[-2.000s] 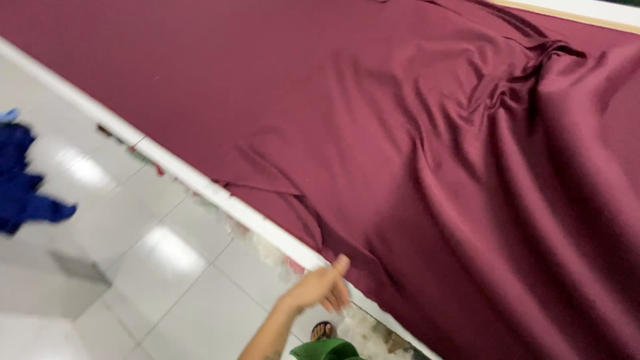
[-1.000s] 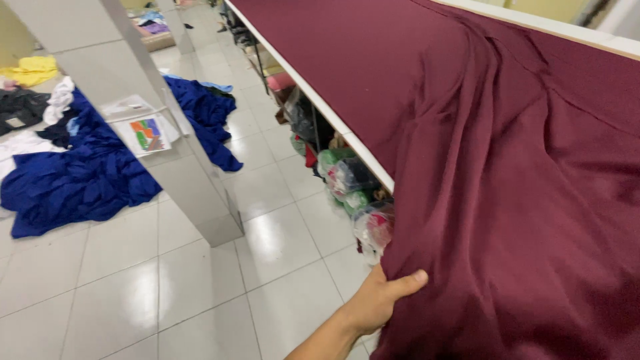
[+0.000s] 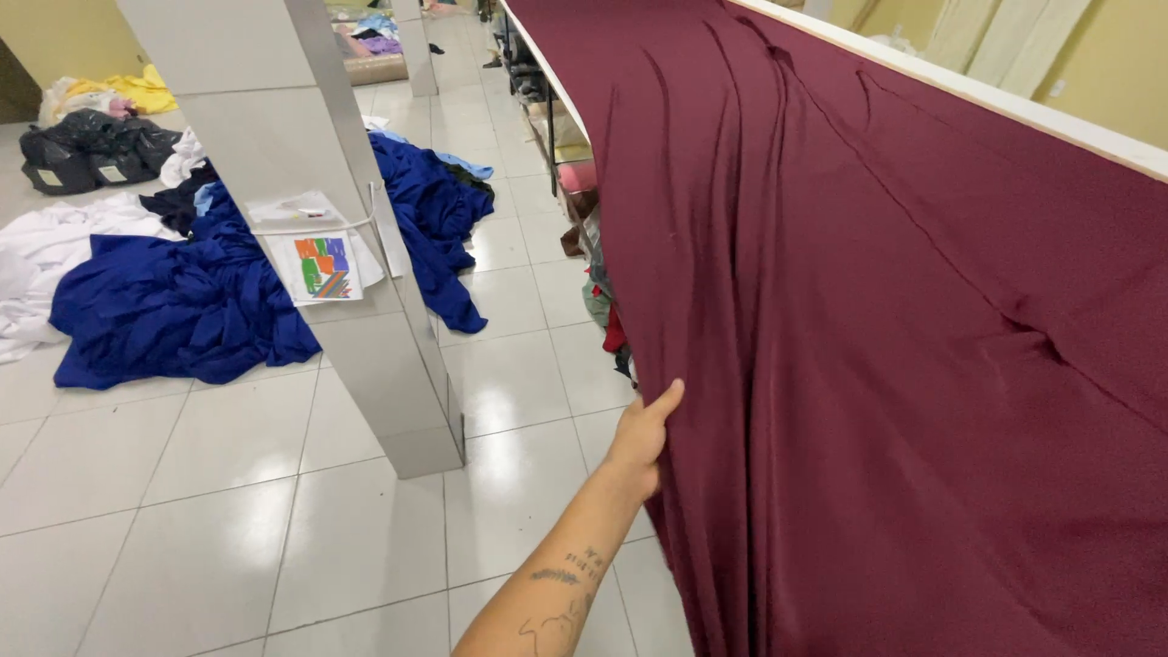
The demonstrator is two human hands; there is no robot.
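Note:
A wide sheet of maroon fabric (image 3: 876,347) covers a long table with a white edge (image 3: 967,78) and hangs in folds over its left side. My left hand (image 3: 643,433) grips the hanging left edge of this fabric, thumb on the outer face and fingers hidden behind the cloth. A crease runs diagonally across the fabric toward the right. My right hand is out of the picture.
A tiled pillar (image 3: 365,365) with papers strapped to it stands left of the table. Blue fabric (image 3: 182,306), white cloth (image 3: 82,237) and black plastic bags (image 3: 96,151) lie on the tiled floor. Bags and cloth fill the space beneath the table.
Two seconds ago my left hand was beside the table edge with fingers apart; it has since taken hold of the maroon fabric, which now hangs over the side. The view has swung widely.

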